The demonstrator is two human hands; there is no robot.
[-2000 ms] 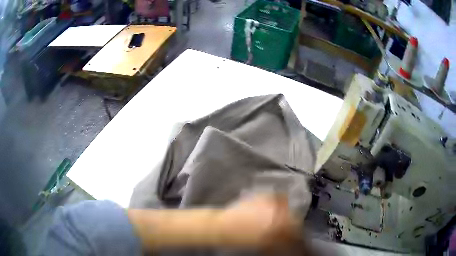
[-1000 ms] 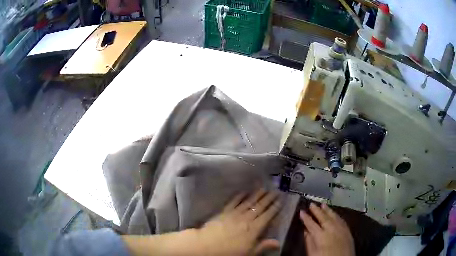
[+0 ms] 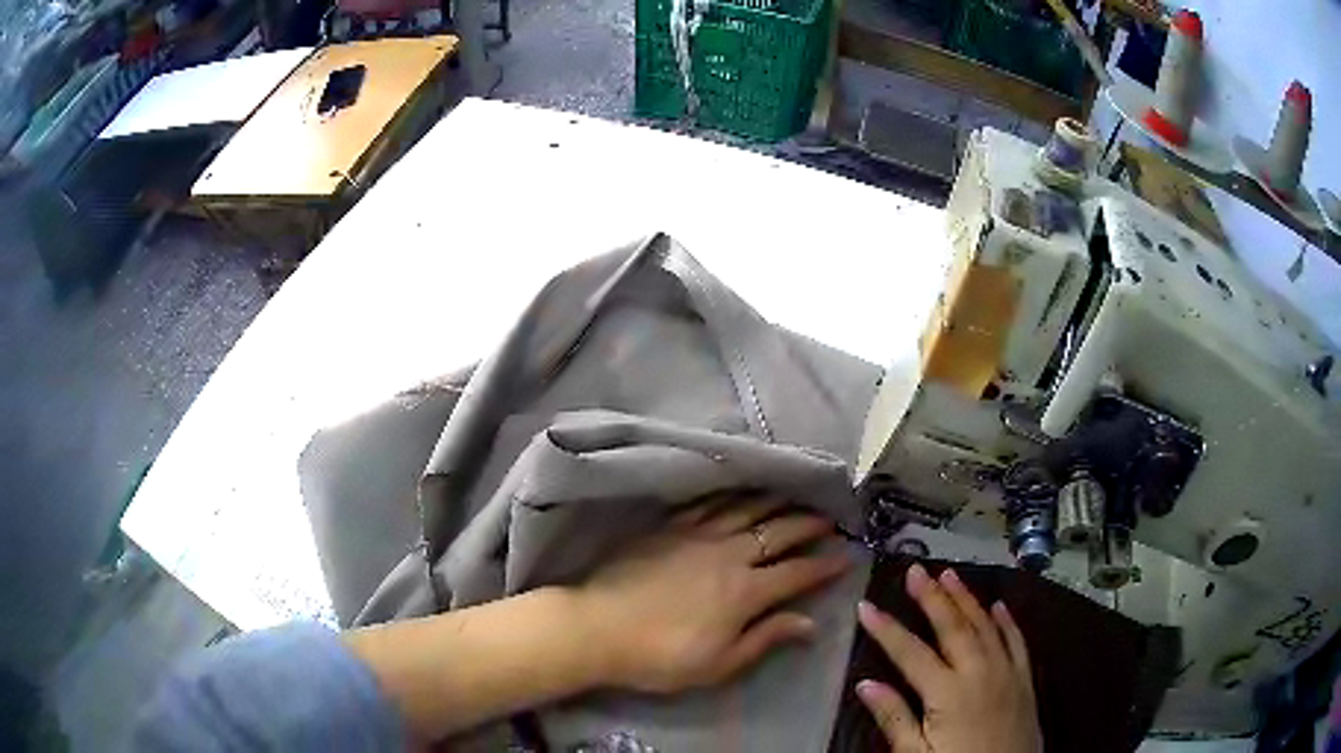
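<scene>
The grey-taupe garment piece (image 3: 618, 486) lies bunched and folded on the white table, its right edge at the needle area. My left hand (image 3: 691, 596) lies flat on it, palm down, fingers spread towards the presser foot. A dark brown panel (image 3: 1081, 647) lies beside the taupe cloth, in front of the machine. My right hand (image 3: 963, 662) rests flat on the dark panel, fingers apart, wrist cut off by the lower edge. The cream sewing machine (image 3: 1177, 324) stands at the right. The needle tip is too small to make out.
The white table (image 3: 427, 236) extends behind and left of the cloth. A green crate (image 3: 735, 66) stands beyond it. A wooden-topped table (image 3: 331, 111) is at the upper left. Thread cones (image 3: 1177, 81) stand on a shelf at the upper right.
Since the first frame, my right hand and the dark panel have come into view. Since one second ago, my left hand has moved up the cloth and the dark panel covers more of the machine bed.
</scene>
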